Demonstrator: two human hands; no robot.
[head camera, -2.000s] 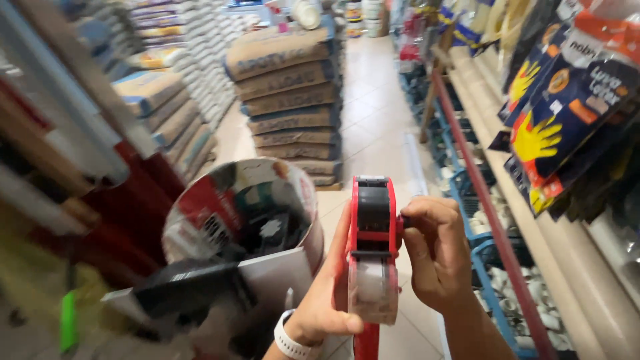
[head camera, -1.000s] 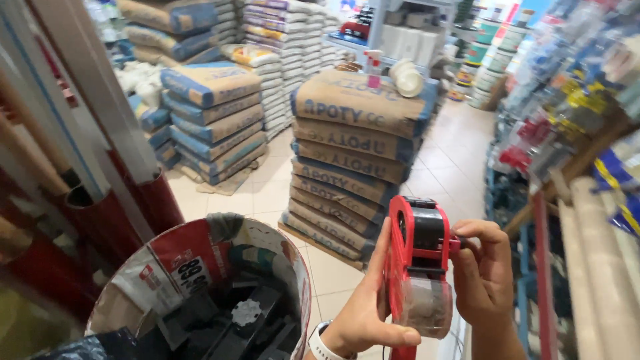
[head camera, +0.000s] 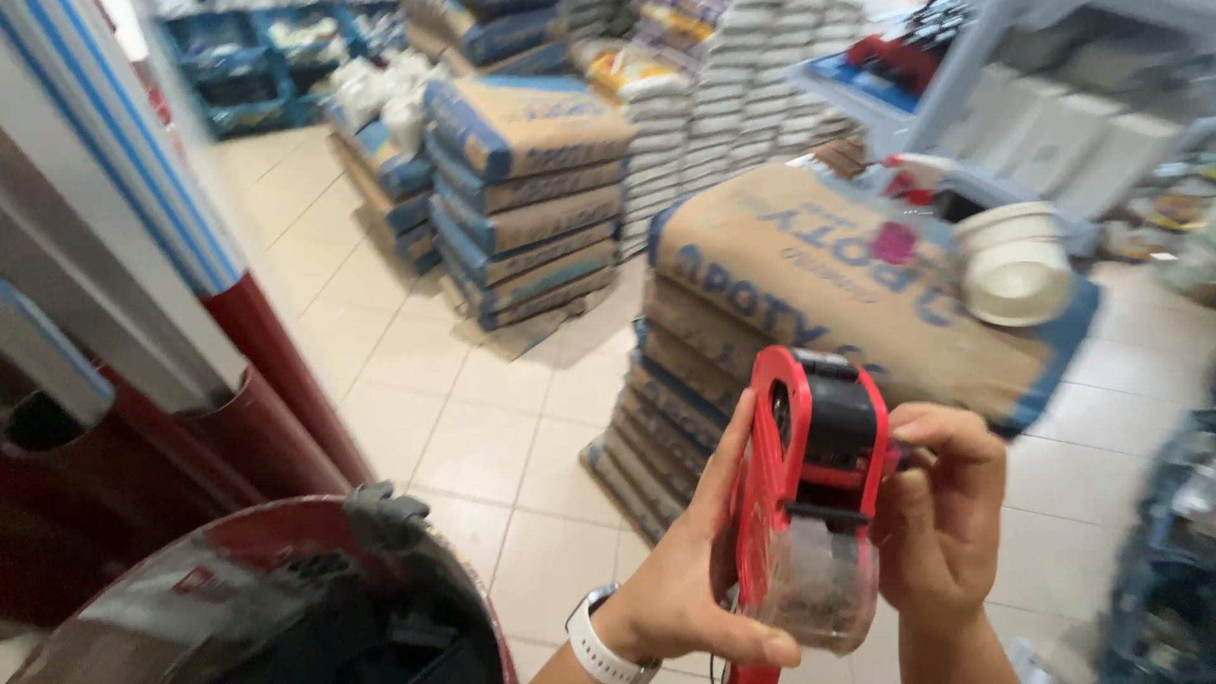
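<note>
A red handheld price label gun (head camera: 807, 475) with a black upper part and a clear cover is held up in front of me. My left hand (head camera: 698, 579), with a white-banded watch at its wrist, grips the gun from the left, its thumb under the clear part. The fingertips of my right hand (head camera: 940, 503) pinch a small dark knob on the gun's right side. Behind the gun stands a stack of brown paper cement bags (head camera: 760, 275), with cream plastic pots (head camera: 1016, 266) and a spray bottle (head camera: 902, 209) on top.
A round bin (head camera: 484, 608) with dark items inside is at the lower left, beside dark red tubes (head camera: 285, 427) holding long profiles. More bags (head camera: 532, 190) are stacked further back. A light blue shelf (head camera: 1026, 114) stands at the back right, blue crates (head camera: 1168, 541) at the right edge.
The view has swung left, bringing the bag stacks and the blue shelf into fuller sight. Both hands stay on the label gun, the right still at its side knob.
</note>
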